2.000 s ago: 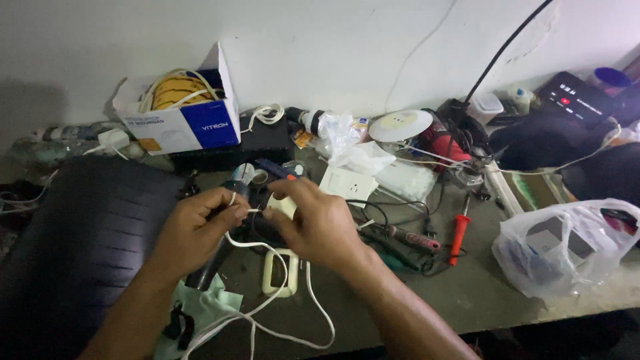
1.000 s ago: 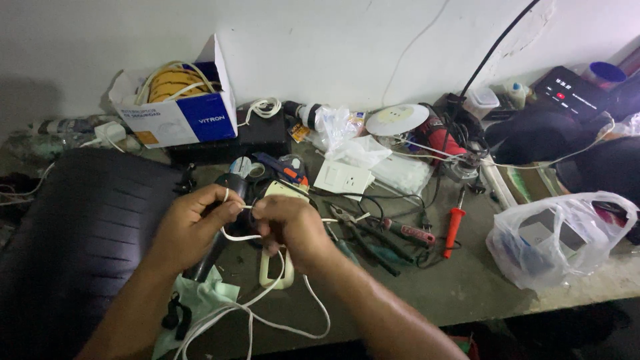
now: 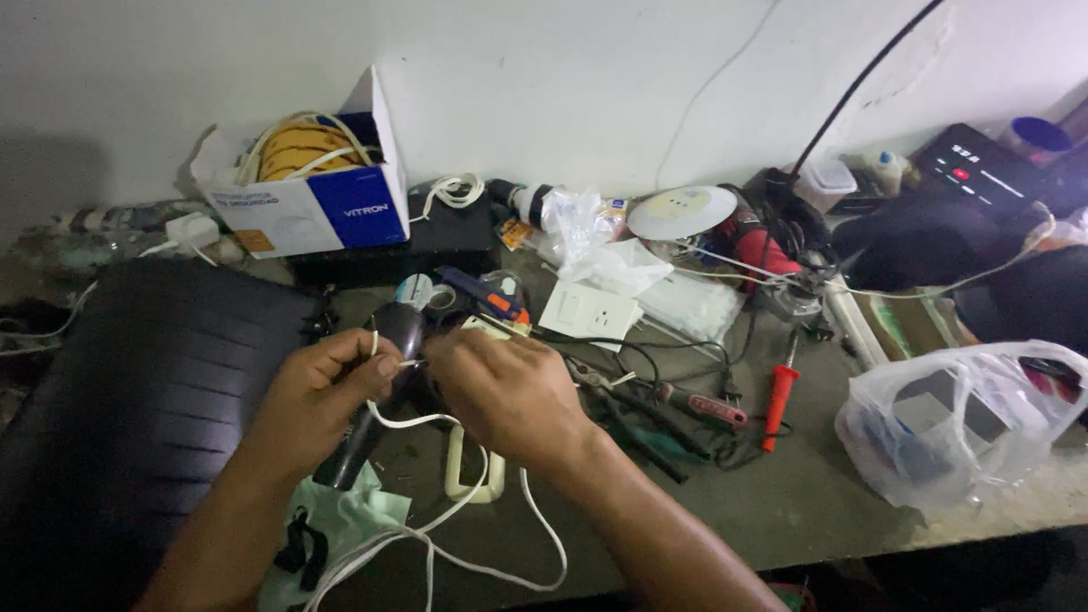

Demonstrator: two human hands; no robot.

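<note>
My left hand point(image 3: 340, 387) pinches the split end of a white two-core cable point(image 3: 544, 531), one short end standing up between thumb and finger. Close on its right, my right hand point(image 3: 510, 387) has its fingers curled at the tip of the other core; what lies inside them is hidden. The cable loops down below both hands to the bench edge. Beneath the hands are a dark, tube-shaped handle point(image 3: 348, 450) and a cream rectangular frame point(image 3: 459, 489). A white socket and switch plate point(image 3: 586, 314) lies beyond my right hand.
Pliers point(image 3: 637, 416), a red-handled soldering iron point(image 3: 779, 408) and a utility knife point(image 3: 484, 293) lie around the hands. A black ribbed case point(image 3: 161, 408) fills the left. A Vitron box point(image 3: 297, 208) stands behind, a plastic bag point(image 3: 960, 425) at right, zip ties point(image 3: 693, 302) at centre back.
My right hand was raised over a cream piece two seconds ago; it is now lower, with its fingers curled at the cable end. My left hand still pinches the cable.
</note>
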